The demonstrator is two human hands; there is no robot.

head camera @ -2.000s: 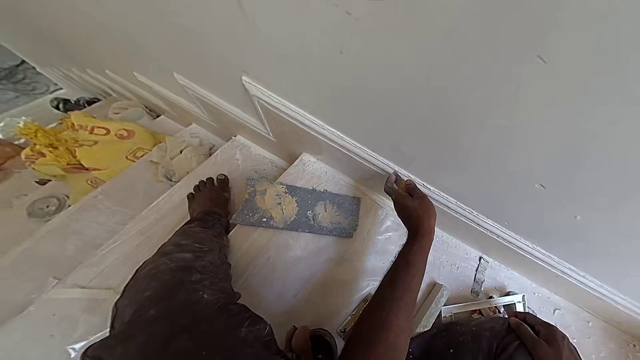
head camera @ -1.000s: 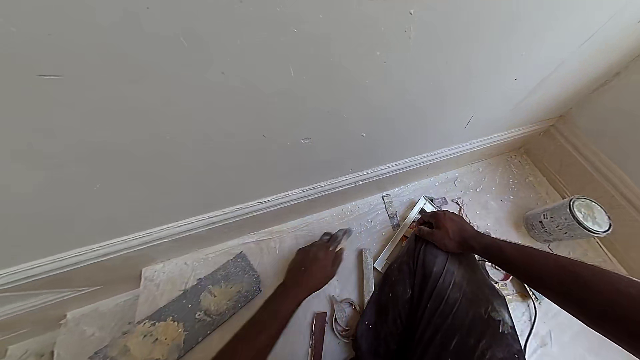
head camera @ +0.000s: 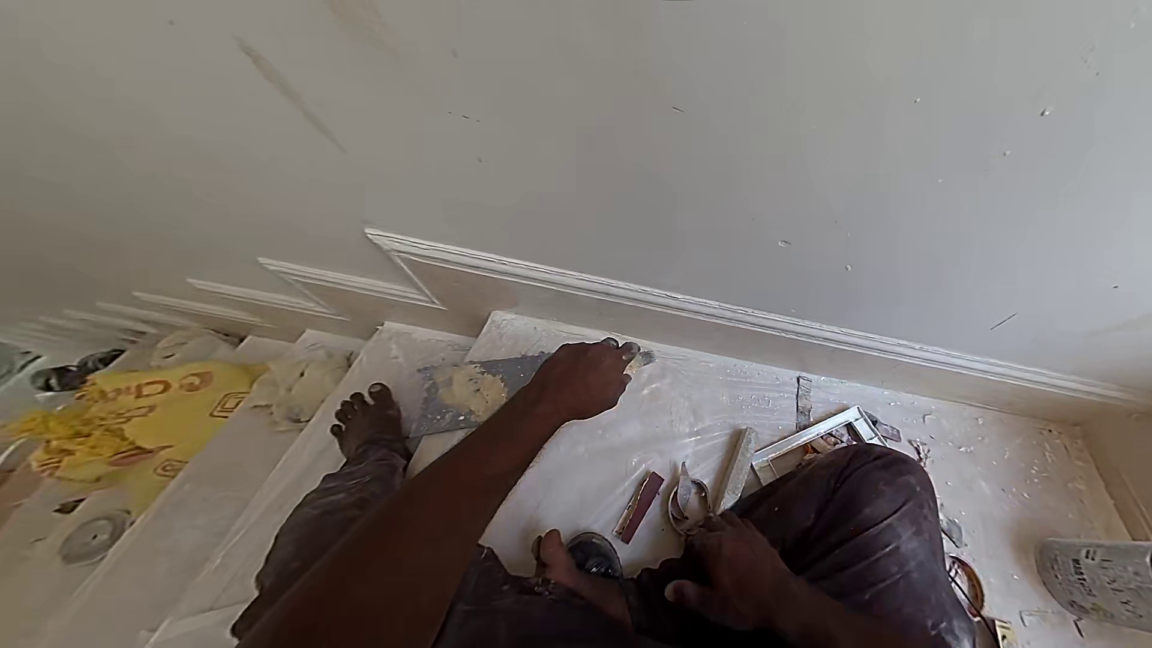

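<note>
My left hand point(head camera: 585, 380) is closed around a small tool with a short grey tip, perhaps a putty knife; most of it is hidden by my fingers. It is low over the tread, close to the baseboard. Partly behind my wrist lies a flat grey board point(head camera: 432, 412) with dried tan putty on it. My right hand point(head camera: 724, 567) rests by my bent knee, its fingertips at a ring-shaped item point(head camera: 688, 515) with a pointed piece; whether it grips anything is unclear. A dark red strip point(head camera: 639, 507) and a pale bar point(head camera: 738, 466) lie nearby.
A white moulding point(head camera: 702, 310) steps along the wall. A white frame point(head camera: 810, 434) and a dark metal strip point(head camera: 804, 400) lie near my knee. At right stands a paint can point(head camera: 1098, 580). Yellow plastic bags point(head camera: 171, 405) lie on the lower stairs at left. Debris dots the landing.
The view has swung back left toward the stairs. My right hand has left the top of my knee beside the white frame and is now lower, near the ring-shaped item. My left hand keeps its small tool.
</note>
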